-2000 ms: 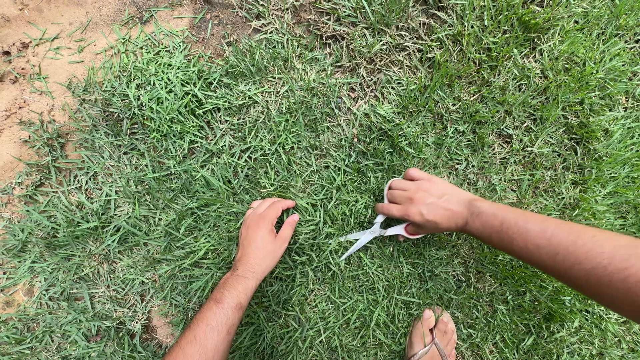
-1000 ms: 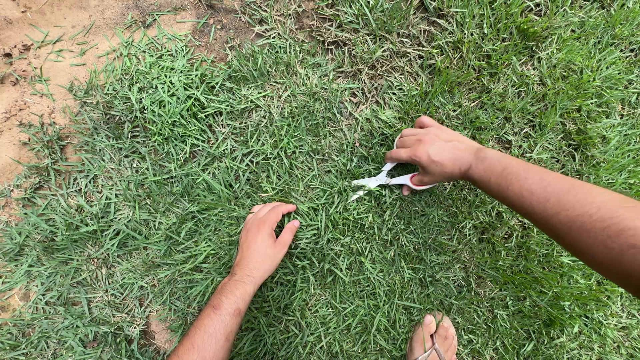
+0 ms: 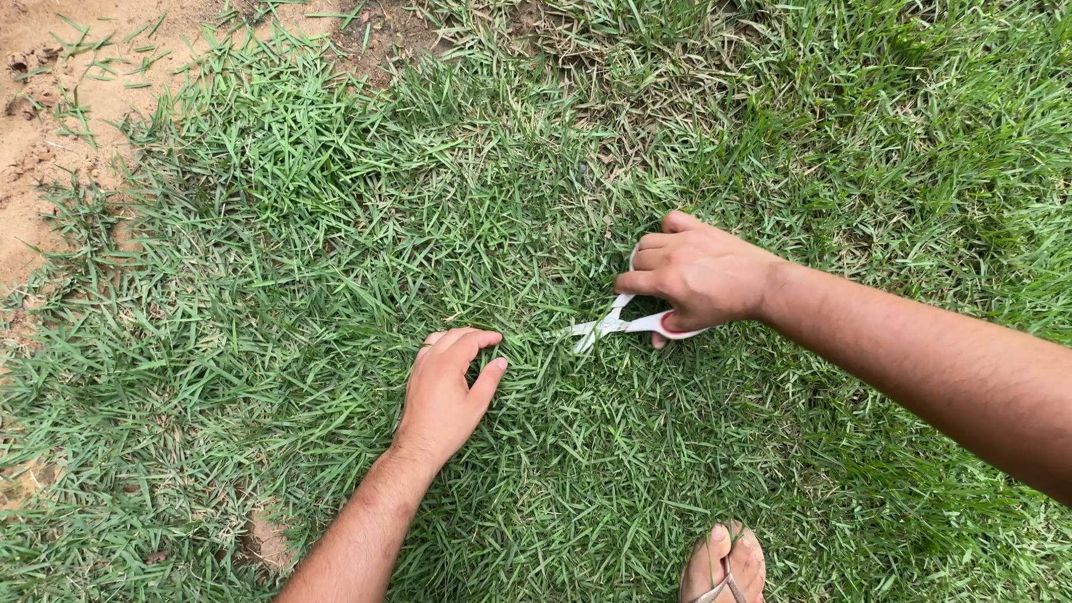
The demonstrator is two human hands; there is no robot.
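My right hand grips white-handled scissors with a red inner edge on one finger loop. The blades are spread low in the green grass and point left toward my left hand. That hand rests on the grass just left of the blade tips, thumb and index finger curved with a gap between them. Whether blades of grass lie between those fingers is too fine to tell. A ring shows on one finger.
A foot in a thong sandal stands at the bottom edge. Bare sandy soil with scattered grass clippings lies at the upper left. Dry, brownish grass spreads across the top.
Compared with two seconds ago, my right hand and the scissors are higher up in the view. My left hand has stayed almost where it was.
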